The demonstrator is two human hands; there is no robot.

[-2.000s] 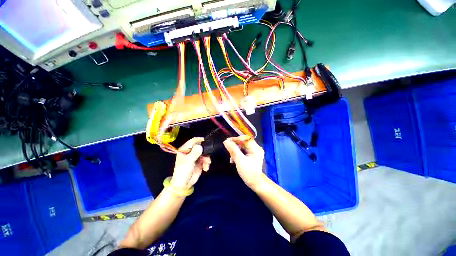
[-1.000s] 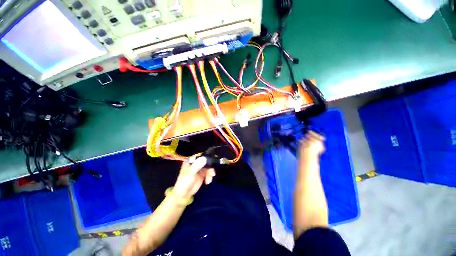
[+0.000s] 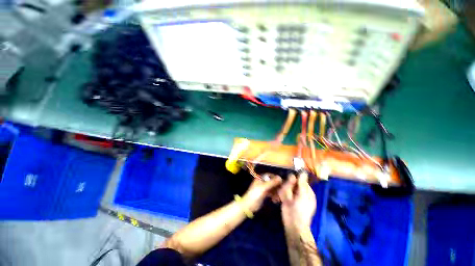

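Note:
The frame is blurred. My left hand [image 3: 262, 190] and my right hand [image 3: 298, 196] are close together just below the bench edge. A small dark piece [image 3: 286, 176] shows between my fingers; its shape is unclear and mostly hidden. Orange, red and white test leads [image 3: 311, 130] hang from the tester [image 3: 291, 49] over the orange fixture board [image 3: 273, 151]. Some thin leads run to my left fingers beside the yellow piece [image 3: 237, 156]. A white connector [image 3: 298, 163] sits on leads above my right hand.
A tangled black cable pile [image 3: 133, 78] lies left of the tester. A blue tote [image 3: 383, 223] with black cables is below the bench at right. Other blue totes [image 3: 156, 182] stand below at left. A rounded dark piece [image 3: 402, 179] is at the board's right end.
The view has swung left, so the bench things appear further right. My right hand has moved from over the blue tote back beside my left hand.

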